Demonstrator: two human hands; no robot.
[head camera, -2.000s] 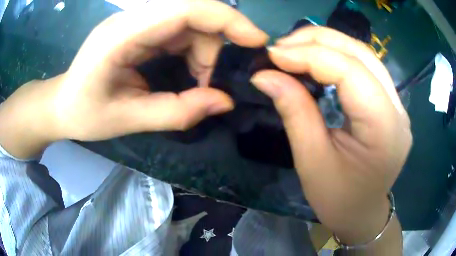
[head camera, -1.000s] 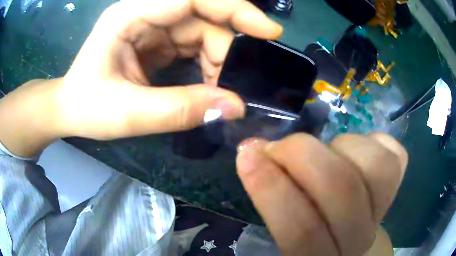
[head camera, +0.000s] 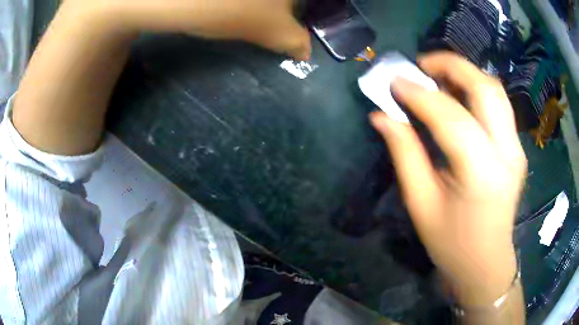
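A glossy black display module with a short orange tail lies at the top centre, partly cut off by the frame's top edge. My left hand is beside it at the top, its fingers mostly out of the picture, so its grip cannot be told. My right hand is right of centre. Its fingers and thumb are on a white, smooth rounded piece, close to the orange tail.
A stack of ribbed black parts lies at the upper right, with an orange tail below it. A white scrap lies at the right edge. A small crumpled white bit lies on the dark-green tabletop.
The view has shifted. My left hand has moved up, and the black module shows at the top. My right hand has opened from a curled pose and is now on a white piece.
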